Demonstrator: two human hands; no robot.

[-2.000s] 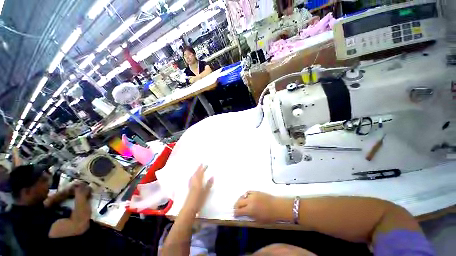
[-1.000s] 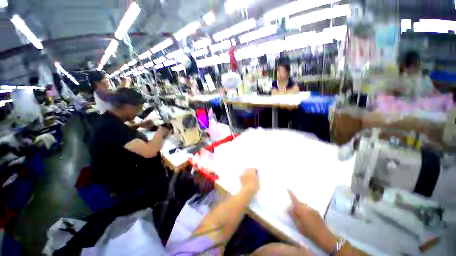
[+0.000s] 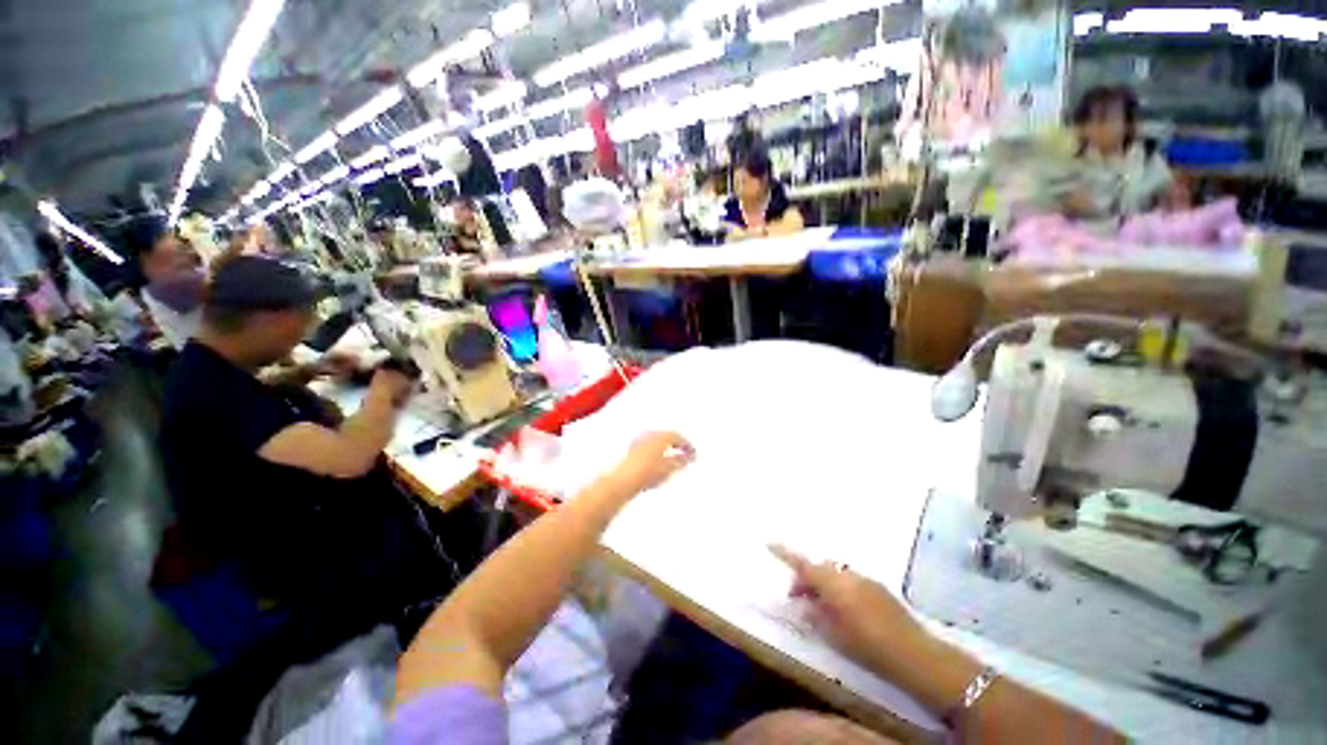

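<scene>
White sheer fabric [image 3: 536, 445] shows at the red basket, left of the white table [image 3: 830, 429]. Cloth on the table is hard to tell from its white top. My left hand [image 3: 658, 457] is at the table's left part, fingers bent; whether it pinches fabric I cannot tell. My right hand [image 3: 841, 600] lies low near the front edge, index finger pointing left and apart from the other fingers, with nothing visible in it. The sewing machine head [image 3: 1092, 422] is to the right, away from both hands.
Black snips [image 3: 1211, 696], an awl [image 3: 1234, 635] and scissors [image 3: 1215, 550] lie right of the needle area. The lamp [image 3: 955, 395] hangs left of the head. The red basket [image 3: 590, 397] borders the table. A person in black [image 3: 262, 422] works at a machine on the left.
Since the first frame, the view has swung left. Since the last one it has turned slightly back right. My left hand has reached farther out over the table; my right hand stays near the front edge.
</scene>
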